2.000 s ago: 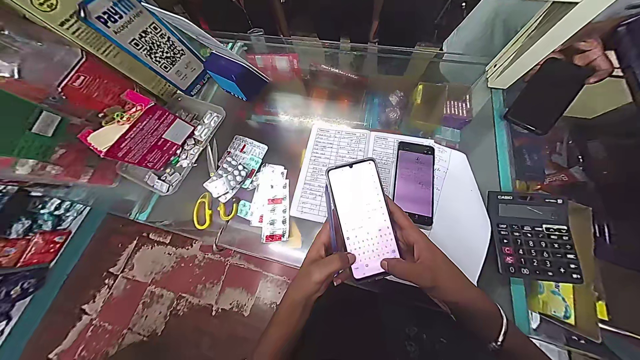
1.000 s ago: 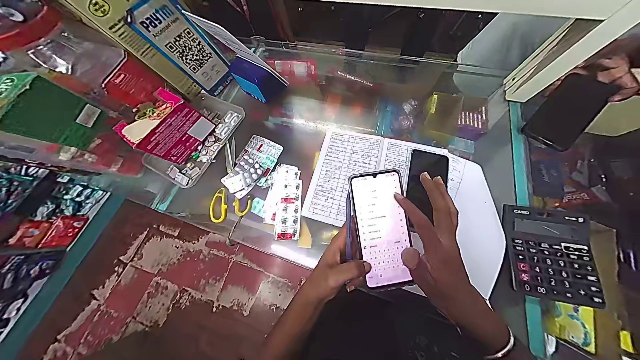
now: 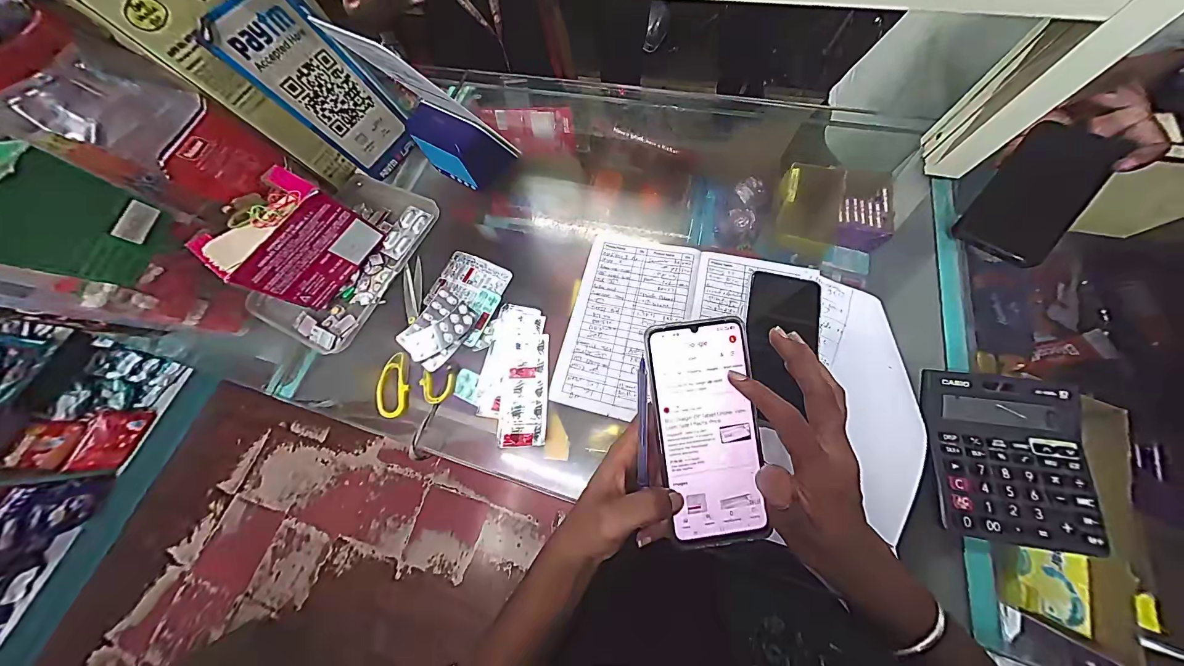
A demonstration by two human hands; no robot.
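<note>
A lit smartphone (image 3: 708, 435) is held upright in my left hand (image 3: 620, 504), with a blue pen (image 3: 643, 425) along its left side. My right hand (image 3: 819, 453) hovers at the phone's right edge, fingers apart, the index fingertip by the screen. Behind them a dark-screened phone (image 3: 784, 310) lies on an open notebook (image 3: 629, 314) with handwritten table pages. Left of the notebook are blister packs of tablets (image 3: 453, 319), further medicine strips (image 3: 523, 388) and yellow-handled scissors (image 3: 393, 384), whose blades are partly covered.
A Casio calculator (image 3: 1013, 462) lies at the right on the glass counter (image 3: 518, 462). A plastic tray (image 3: 324, 342) of small packets and a payment QR stand (image 3: 319, 88) are at the left. At the upper right, another person's hand (image 3: 1124, 125) is by a dark phone (image 3: 1036, 194).
Two seconds ago both my hands held the phone, thumbs over its keyboard. My right hand has since come off to its right side. The screen now shows a results page instead of the keyboard.
</note>
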